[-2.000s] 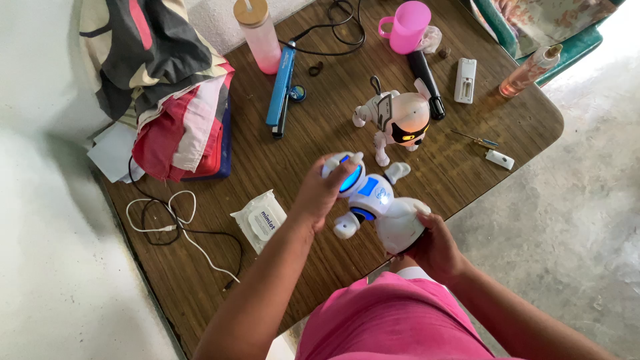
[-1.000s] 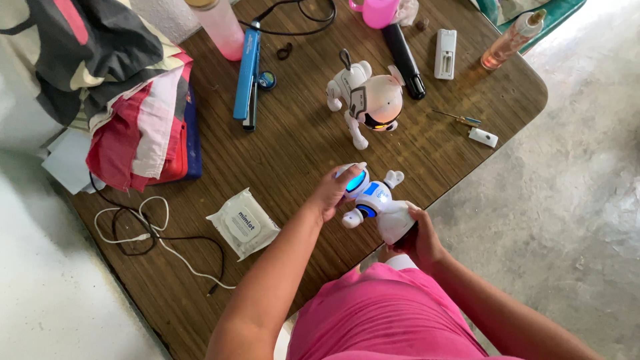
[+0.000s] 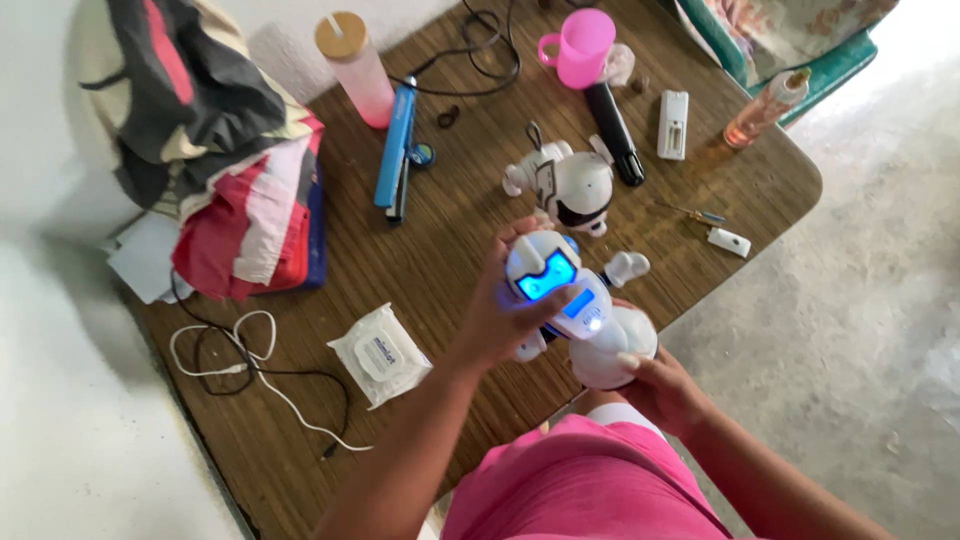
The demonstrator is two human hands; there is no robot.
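A white toy robot [image 3: 592, 319] with a glowing blue face screen and blue chest panel is held tilted above the table's front edge. My left hand [image 3: 510, 300] grips its head and upper body, the thumb lying across the chest below the face. My right hand [image 3: 660, 382] holds its rounded white base from below, with the thumb on top. Just beyond the robot a white toy dog [image 3: 577, 184] with a dark visor stands on the table. A small screwdriver [image 3: 697, 214] and a white cover piece [image 3: 728, 242] lie to the right.
On the wooden table [image 3: 465, 172] are a wipes pack [image 3: 382, 356], cables [image 3: 292, 412], a blue hair straightener [image 3: 397, 146], a tumbler [image 3: 356, 71], a pink mug [image 3: 585, 49], a black handheld device [image 3: 615, 135], a white remote [image 3: 673, 125], a spray bottle [image 3: 765, 109] and piled cloth [image 3: 247, 202].
The left thumb has moved from the robot's head area down across its upper chest. Both hands keep hold of the robot. The toy dog's lit eyes, seen earlier, no longer show.
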